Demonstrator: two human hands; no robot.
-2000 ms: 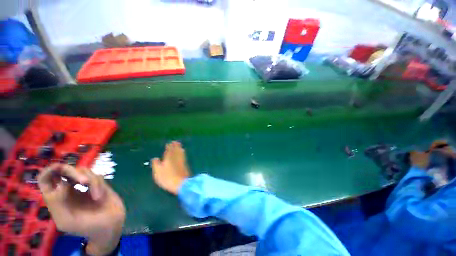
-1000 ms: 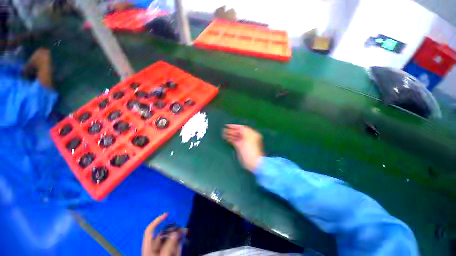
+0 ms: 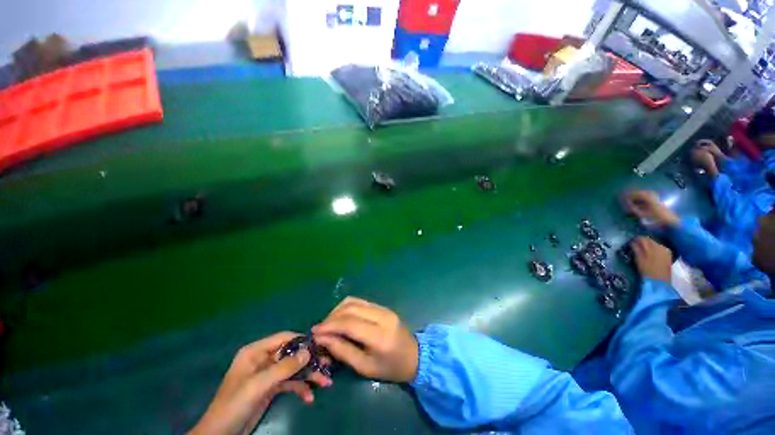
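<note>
A small round black unit point(image 3: 316, 358) is held in front of me above the dark green worktop point(image 3: 153, 365). My left hand point(image 3: 259, 374) grips it between thumb and fingers from the left. The fingertips of my right hand point(image 3: 370, 338) are on its upper right side and cover part of it. Whether the right fingers pinch a small part cannot be seen. White chips point(image 3: 8, 420) show at the lower left corner.
Black units point(image 3: 383, 180) lie spaced along the green belt point(image 3: 280, 221). A pile of black units point(image 3: 597, 265) lies at right by a neighbouring worker's hands. On the far ledge are a red tray point(image 3: 81, 98), a bagged dark bundle point(image 3: 391, 92) and red and blue bins point(image 3: 425, 30).
The view has swung right, so the filled red tray is out of sight. My left hand has come up with the black unit, and my right hand has moved from beside the white chips to it.
</note>
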